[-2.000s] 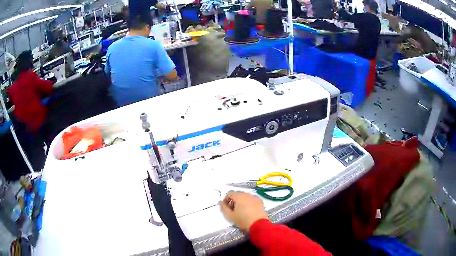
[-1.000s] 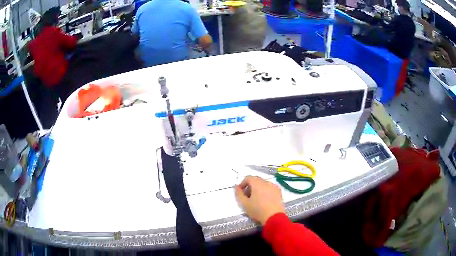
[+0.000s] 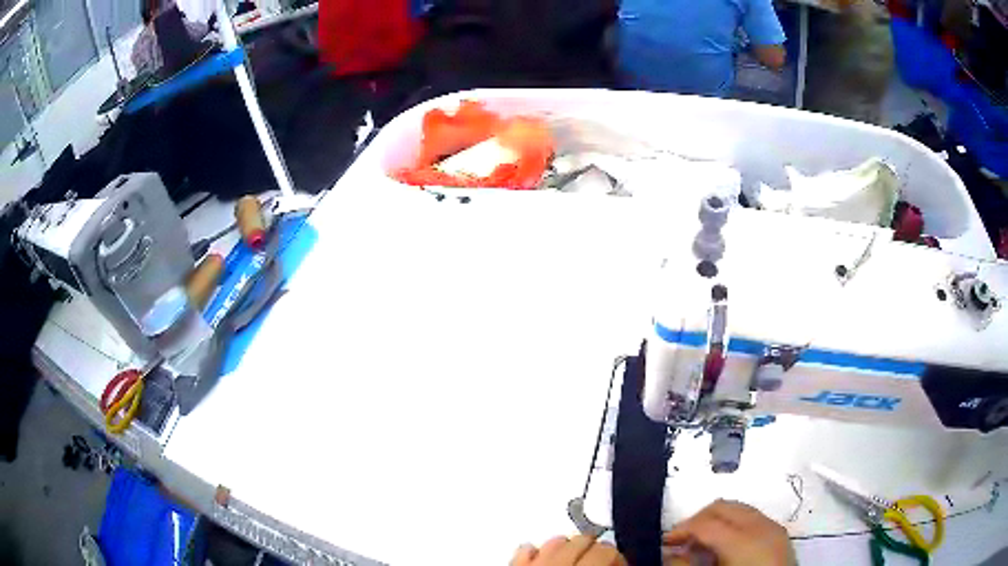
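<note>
A long black band (image 3: 641, 475) lies on the white machine bed, running from beside the needle area of the white JACK sewing machine (image 3: 851, 400) towards me. My left hand (image 3: 569, 551) is cut off by the bottom edge. Its fingertips are at the band's left side, and their hold is hidden. My right hand (image 3: 735, 535) is partly in view at the band's right side, with its fingers closed on the band's near part. Scissors (image 3: 881, 511) with yellow and green loops lie to the right of my right hand.
The trough behind holds an orange-red bag (image 3: 531, 149) and white scraps (image 3: 835, 194). At left are a grey machine (image 3: 130, 260), wooden-handled tools (image 3: 252, 221) on a blue sheet and red-yellow scissors (image 3: 122, 400). A person in blue (image 3: 691, 44) is beyond the table.
The view has turned left and nearer the needle. My right hand has moved from beside the scissors to the band. My left hand has come into view.
</note>
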